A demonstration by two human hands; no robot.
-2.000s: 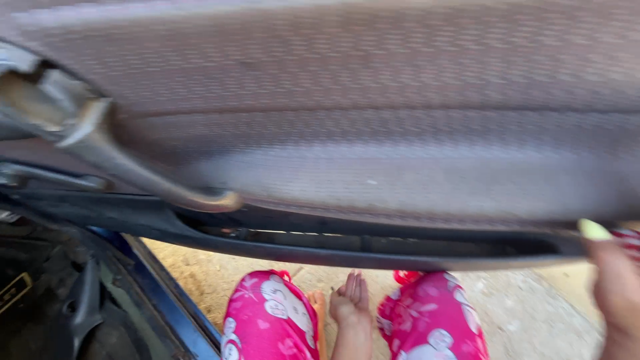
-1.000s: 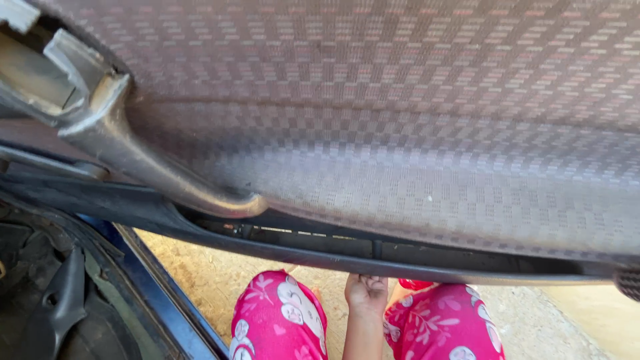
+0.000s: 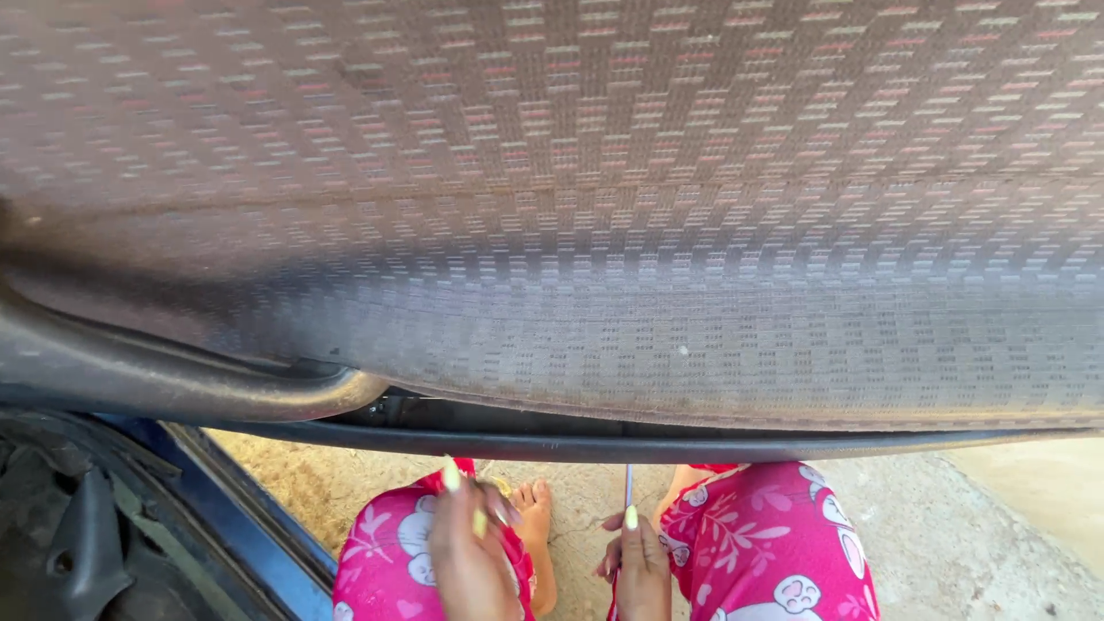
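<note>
A car door's inner panel [image 3: 604, 216], covered in patterned fabric, fills the upper view. Along its lower edge runs a dark plastic door pocket [image 3: 552, 447]; a curved armrest handle [image 3: 259, 392] is at the left. Below the pocket, my right hand [image 3: 642, 552] grips a thin tool, perhaps a screwdriver [image 3: 629, 485], whose metal shaft points up to the pocket's lower edge. Its handle is mostly hidden by the fingers. My left hand [image 3: 474, 543], slightly blurred, is raised over my left knee with bent fingers; I cannot make out anything held in it.
The car's blue door sill [image 3: 250, 517] and dark interior trim [image 3: 86, 543] lie at the lower left. My knees, in pink printed cloth [image 3: 759, 543], are below the door, with a bare foot [image 3: 536, 535] on the concrete ground [image 3: 940, 526].
The thin tool now shows in my right hand, which was out of view one second ago. My left hand has come away from the pocket's lower edge. The view has shifted to the right.
</note>
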